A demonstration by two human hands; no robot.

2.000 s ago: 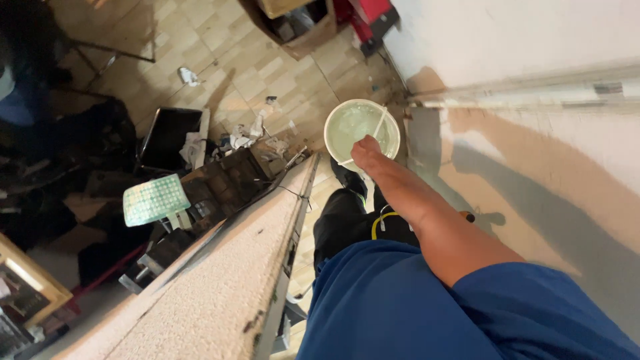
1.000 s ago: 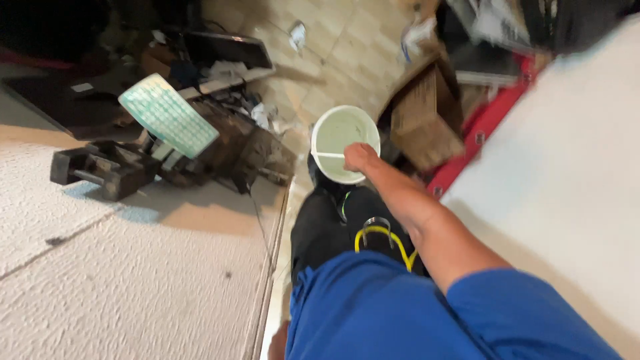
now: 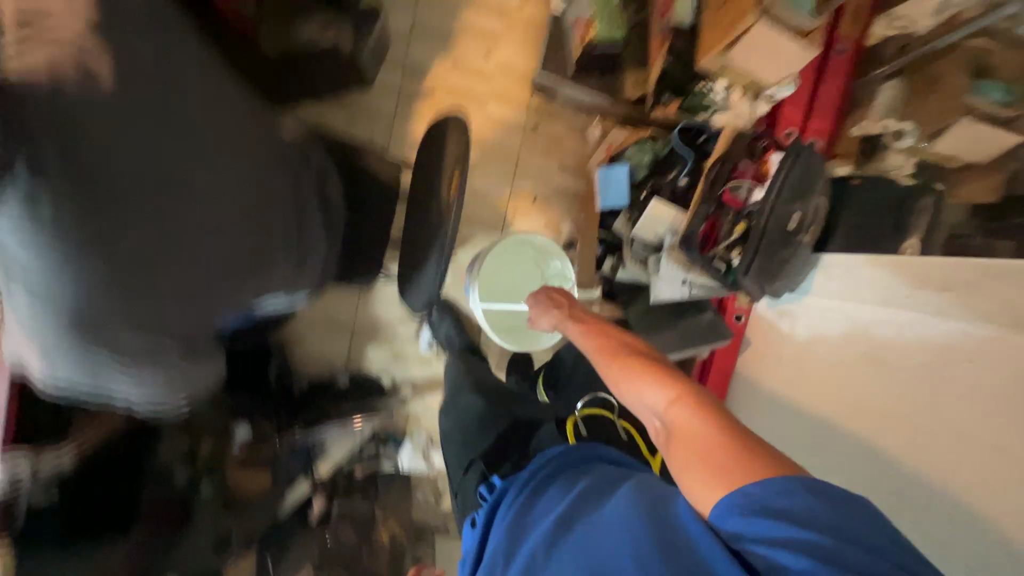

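Observation:
My right hand grips the white handle of a white plastic bucket, which hangs in front of my legs. Pale, greenish-looking liquid appears to be inside it. A small bit of my left hand shows at the bottom edge beside my blue shirt; its fingers and anything in it are hidden. A yellow cord with a metal hook hangs at my waist, below my right forearm.
A person in dark clothing is close on the left, blurred. A black padded seat stands just left of the bucket. To the right are a black open bag, cluttered boxes, a red metal beam and a white surface.
The view has moved on through the room; the textured wall at left is gone, and a person and a black seat have come into view. My right hand still holds the bucket.

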